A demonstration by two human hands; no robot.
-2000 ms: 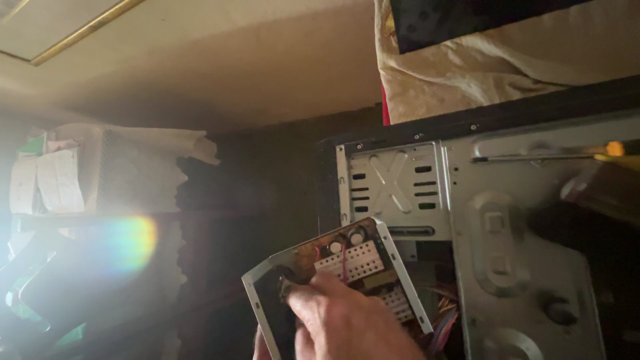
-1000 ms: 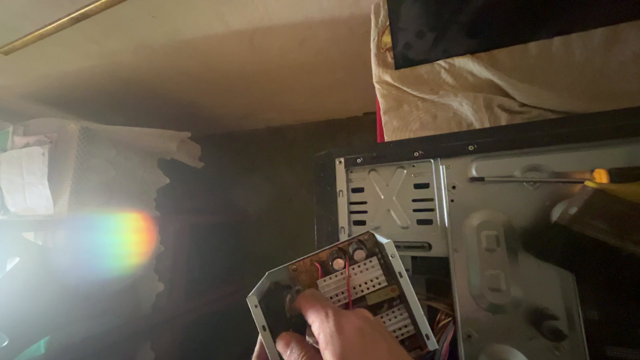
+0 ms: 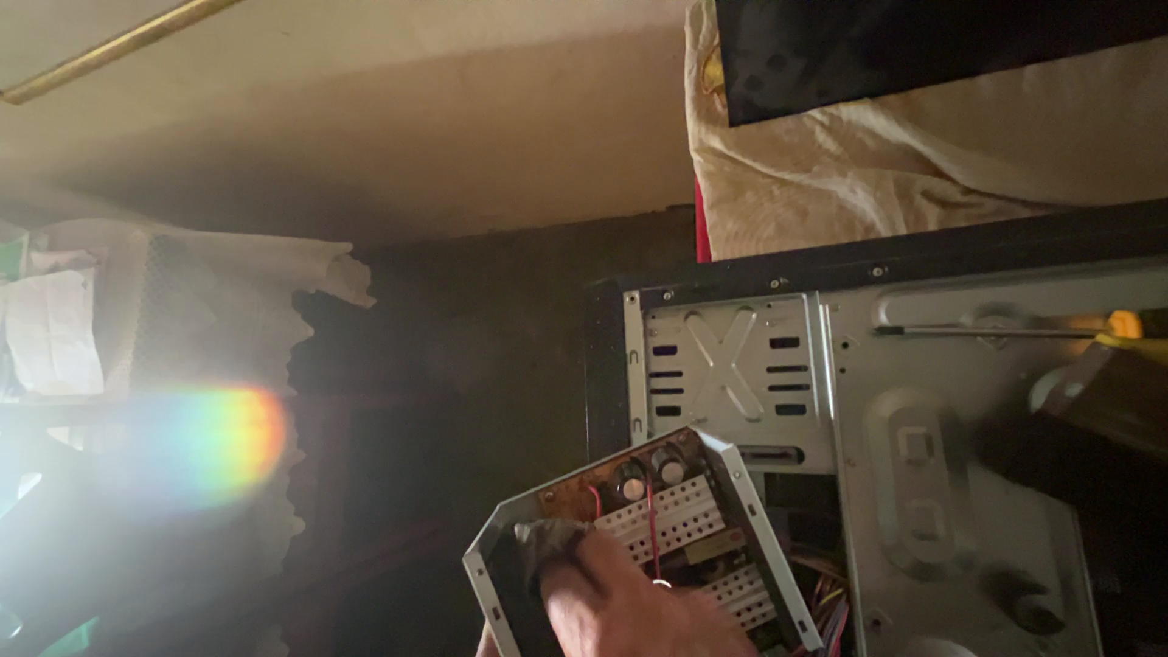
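Note:
An opened computer power supply unit (image 3: 753, 511), with a metal frame, perforated heat sinks (image 3: 662, 520), capacitors and red wires, is tilted at bottom centre. My right hand (image 3: 630, 602) reaches into its left part, the fingers closed on a dark greyish cloth or similar piece (image 3: 552, 547), blurred. Only a small bit of my left hand (image 3: 486, 643) shows at the unit's lower left edge; the rest is hidden behind the unit. Beside the unit, a bundle of coloured wires (image 3: 830, 607) runs down.
An open computer case (image 3: 730, 356) lies at the right, its metal panels exposed. A screwdriver (image 3: 995, 331) with a yellow handle rests over it. Behind are a beige cloth (image 3: 821, 192) and a dark flat panel (image 3: 876, 46). A whitish cover (image 3: 219, 301) hangs at the left, near glare.
My right hand stays over the left part of the power supply, and the dark piece at its fingers shows more plainly now. The power supply sits slightly lower in view than two seconds ago.

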